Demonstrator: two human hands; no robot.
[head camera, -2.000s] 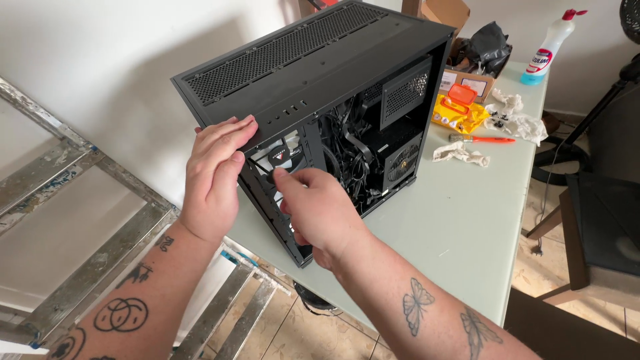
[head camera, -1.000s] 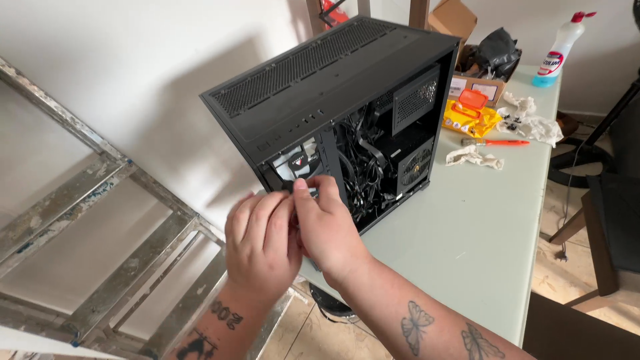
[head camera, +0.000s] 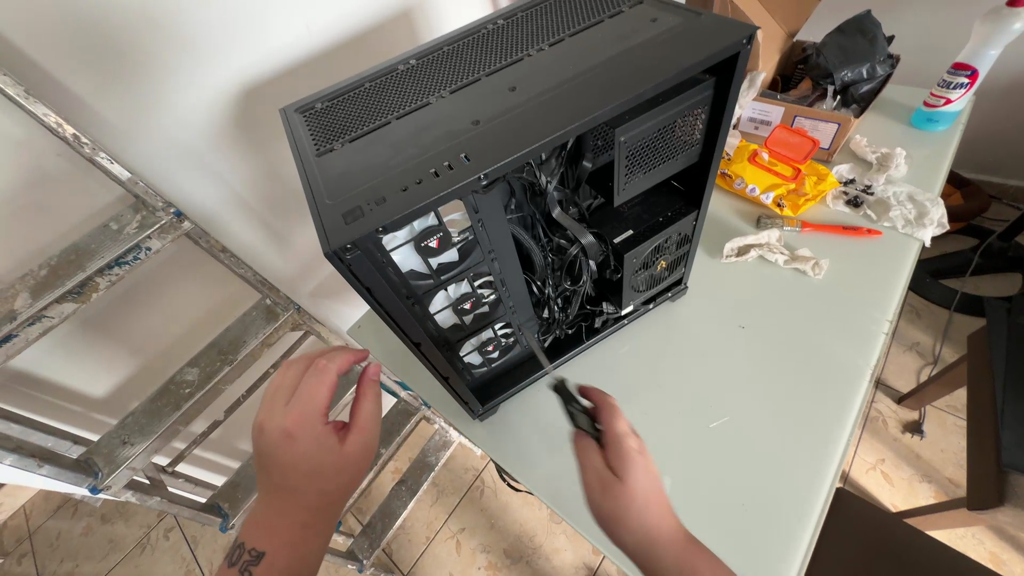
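A black computer case (head camera: 416, 152) stands on the pale table with its side open. Three white-bladed case fans (head camera: 468, 304) show in a column at its front end, beside bundled black cables (head camera: 564, 248). A power supply (head camera: 660, 264) sits low at the far end, under a perforated metal drive cage (head camera: 664, 148). My right hand (head camera: 620, 472) grips the dark handle of a screwdriver (head camera: 578, 410), its thin shaft pointing up toward the case's lower edge. Left of the case, my left hand (head camera: 316, 424) is raised with fingers curled and apart, holding nothing visible.
A paint-marked metal stepladder (head camera: 192, 384) leans at the left. On the table (head camera: 768, 360) lie a yellow wipes pack (head camera: 772, 180), a red-handled brush (head camera: 824, 227), crumpled wipes (head camera: 776, 252), small dark pieces, a cardboard box (head camera: 800, 120) and a cleaner bottle (head camera: 952, 72). Dark chair at right.
Both hands were together at the fan end of the case one second ago; now they are apart and away from it. The screwdriver shows plainly in my right hand.
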